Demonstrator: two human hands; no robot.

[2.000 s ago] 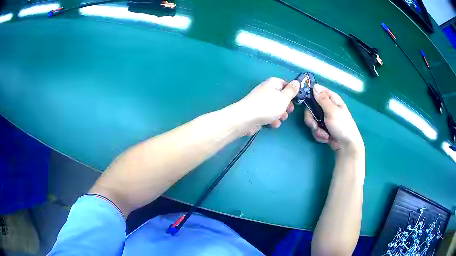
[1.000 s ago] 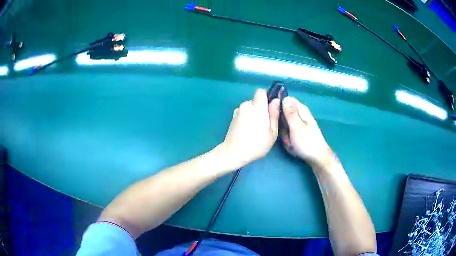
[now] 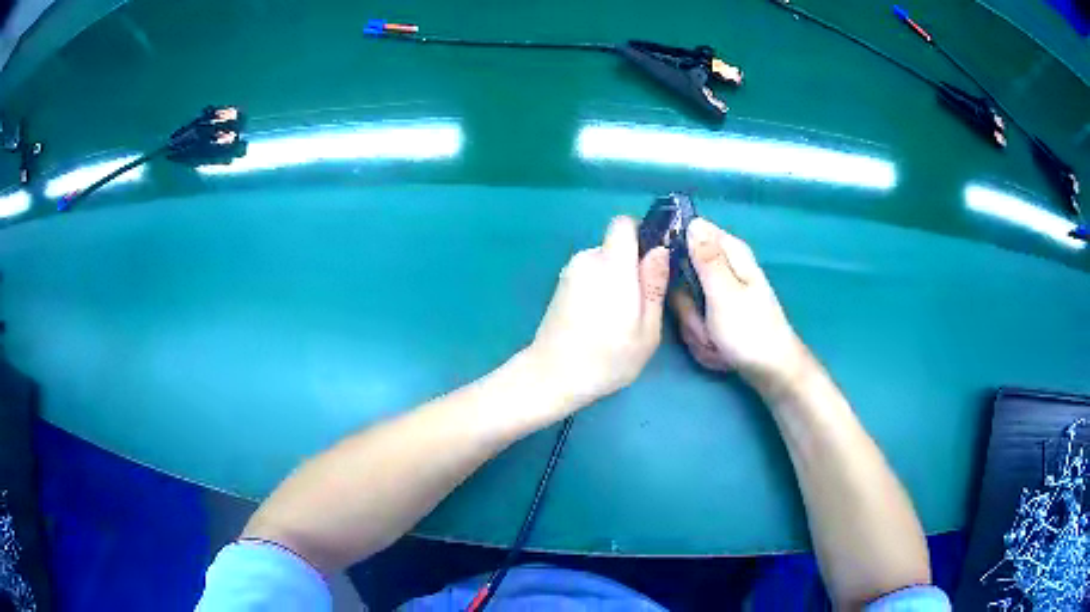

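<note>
A black clamp [image 3: 669, 225] is held upright between both hands, over the green bench. My left hand [image 3: 604, 313] grips its left side, with the thumb on the clamp. My right hand [image 3: 738, 305] grips its right side, with the thumb near the top. The fingers hide most of the clamp body, and no spring can be made out. The clamp's black lead [image 3: 540, 484] comes out below my left hand and hangs over the bench edge towards the lap, with a red part at its lower end.
Clamp leads lie on the darker strip: one at far left [image 3: 206, 136], one ahead [image 3: 675, 72], two at right [image 3: 974, 114]. A black tray of silver springs [image 3: 1046, 526] stands at the near right edge, another [image 3: 14, 550] at the near left.
The clamp, first seen with its copper inside showing, is now pressed closer together between both hands, which have moved left in view. The leads on the strip have shifted left.
</note>
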